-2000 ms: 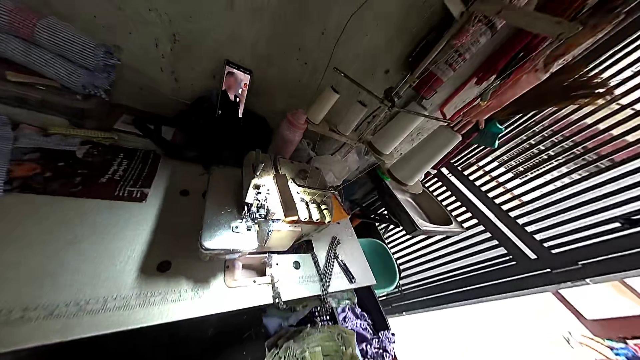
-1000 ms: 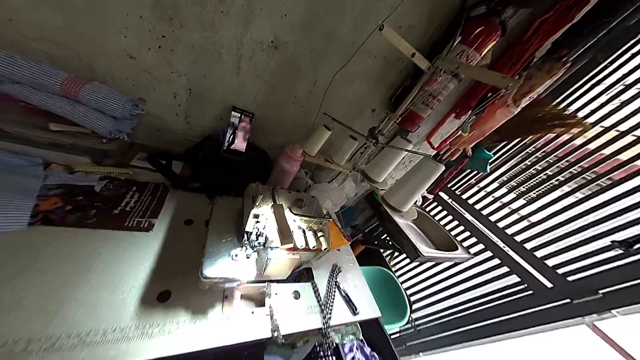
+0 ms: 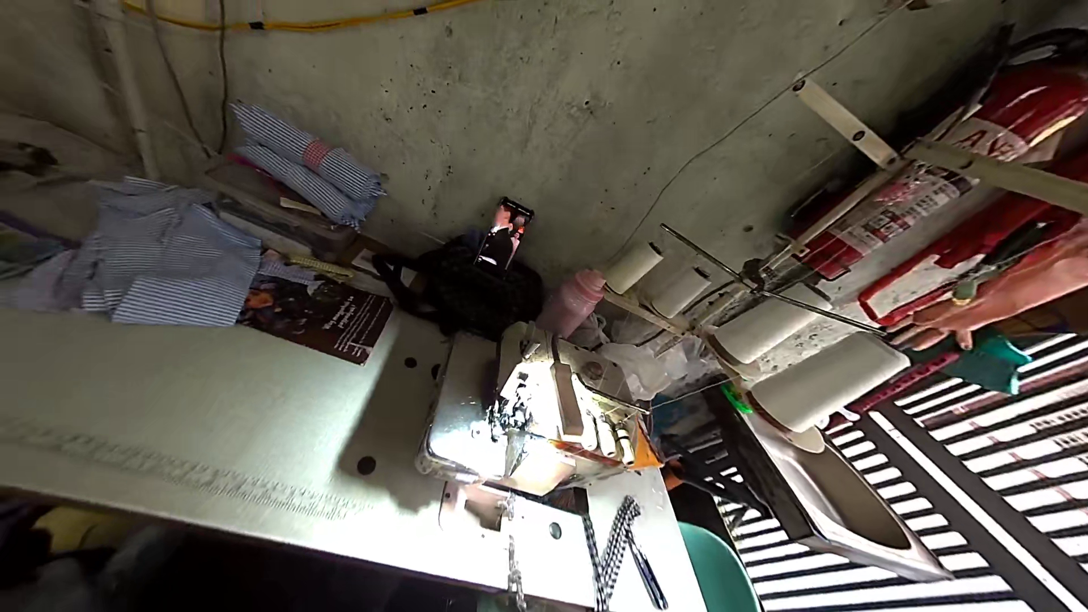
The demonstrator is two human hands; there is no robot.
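Observation:
Neither my left hand nor my right hand can be made out. The overlock sewing machine (image 3: 544, 416) stands under its bright lamp on the white worktable (image 3: 280, 408). Thread cones (image 3: 829, 382) sit on the stand behind it. A pink bottle (image 3: 574, 302) is at the machine's back, beside a black bag (image 3: 476, 297) with a lit phone (image 3: 505, 234) propped on it. Black-and-white checked strips (image 3: 614, 544) lie near the front edge, next to a dark pen-like tool (image 3: 648, 574). A skin-coloured, hand-like shape (image 3: 994, 293) hangs at the right; whether it is a hand or a glove is unclear.
Striped cloth (image 3: 174, 255) and a dark printed leaflet (image 3: 327, 314) lie at the left; folded striped cloth (image 3: 314, 166) rests near the wall. A fire extinguisher (image 3: 926, 187), metal tray (image 3: 850, 493), green tub (image 3: 718, 569) and slatted gate (image 3: 960, 518) are at the right.
The view has swung left and up, showing more wall and striped cloth. The purple cloth seen at the bottom earlier is out of frame.

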